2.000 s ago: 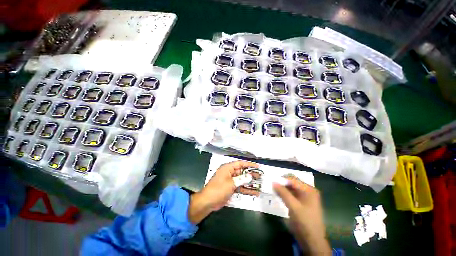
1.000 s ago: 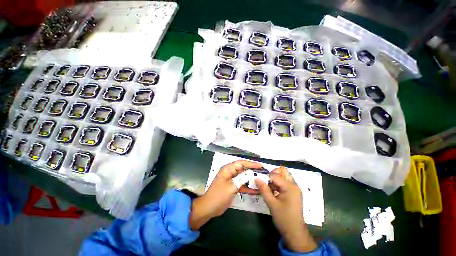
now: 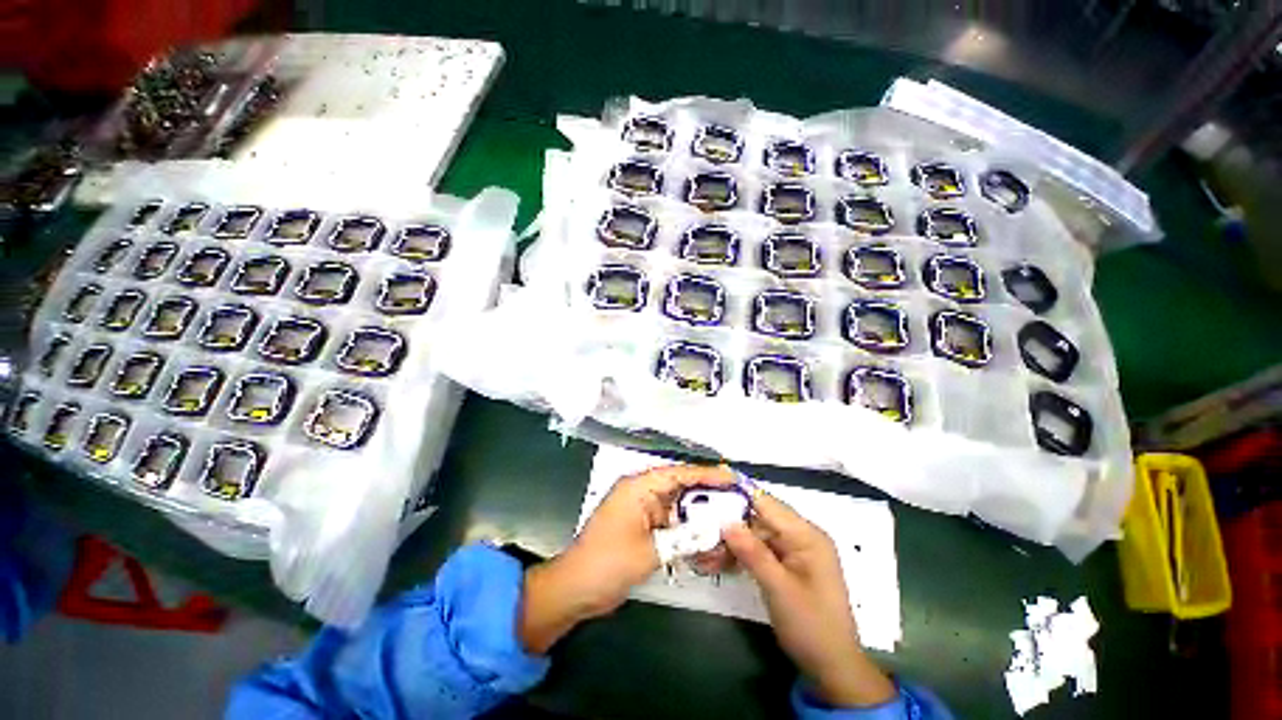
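My left hand [image 3: 607,549] holds a dark-rimmed watch housing [image 3: 713,498] at the fingertips, over the sticker sheet [image 3: 860,551]. A white covering or piece of liner shows at the fingertips and partly hides the housing. My right hand [image 3: 807,588] has its thumb and fingers on the housing's right side. A small bluish-purple glint shows between its fingertips at the housing's top edge; whether that is a tool is unclear. The sheet lies flat under both hands and has small black marks.
The right blister tray [image 3: 970,453] holds silver-rimmed housings and several plain black ones. The left blister tray [image 3: 332,509] holds silver-rimmed housings. Release paper scraps [image 3: 1050,653] lie at right near a yellow parts bin [image 3: 1175,535]. A white board [image 3: 373,106] with small parts is at upper left.
Over two seconds my right hand has come in from the right onto the housing. Since one second ago the fingers have shifted slightly, and the housing's dark upper rim shows more.
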